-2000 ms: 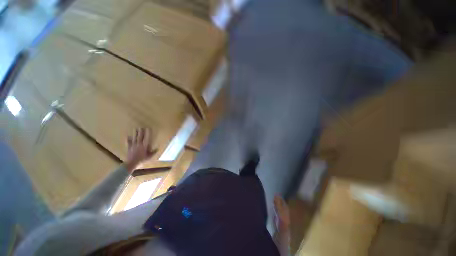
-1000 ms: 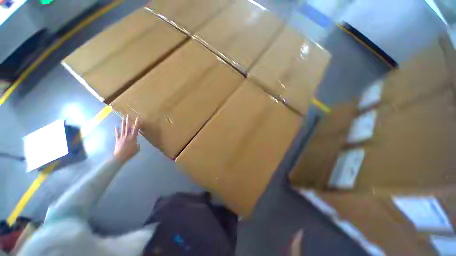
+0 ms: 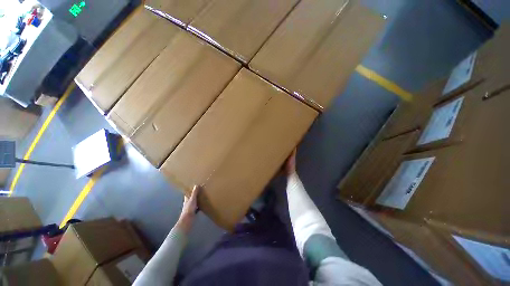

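A sealed brown shipping carton lies at the near corner of a block of closed cartons, just in front of me. My left hand is on its near left side, the thumb at the top edge. My right hand is on its right side, partly hidden by the carton. The carton's far and left edges sit close against neighbouring cartons. Both hands hold the carton between them.
The platform scale is on the floor at left, its indicator beyond it. Labelled cartons are stacked at right. More cartons stand at lower left, near a red and dark blue pallet jack. A white table is at upper left.
My left hand has moved from the block's left edge to the near carton's side. My right hand has come up to its right side. The view has shifted, showing more of the lower left.
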